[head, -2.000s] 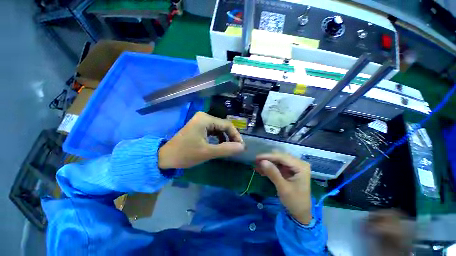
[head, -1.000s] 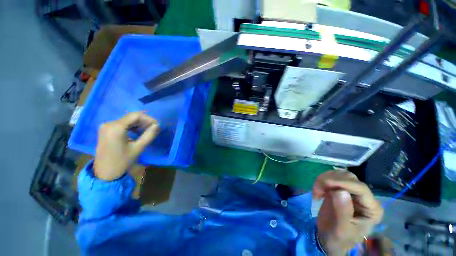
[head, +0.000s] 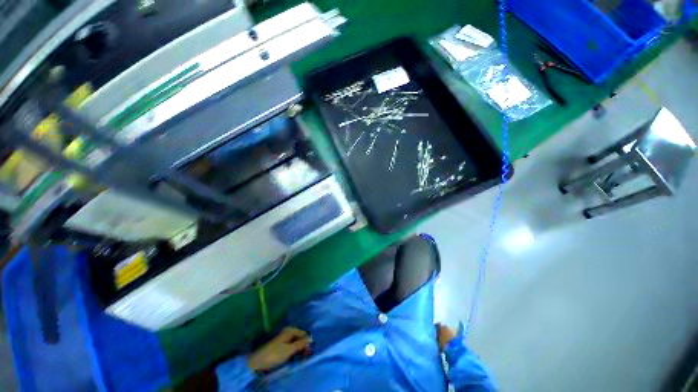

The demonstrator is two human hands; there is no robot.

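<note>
My left hand [head: 282, 350] is low in front of my blue smock, its fingers curled; whether it holds something small cannot be told. My right hand [head: 446, 337] is at the smock's right side, small and partly hidden by the sleeve. The black component tray [head: 375, 184] lies on the green mat, with scattered silvery leaded components [head: 423, 164] and a white label [head: 391, 79] in it. The white-grey machine [head: 245, 256] stands left of the tray, blurred at its left part. Both hands are away from tray and machine.
A blue bin [head: 126, 360] is at lower left. Zip bags [head: 505, 90], dark pliers [head: 552, 76] and another blue bin [head: 589, 38] are right of the tray. A blue coiled cord [head: 503, 138] runs down past the tray's right corner. A metal-legged stool [head: 654, 161] stands on the floor.
The view has swung right, so the machine is now on the left and the tray is central. Both hands have come down close to my body.
</note>
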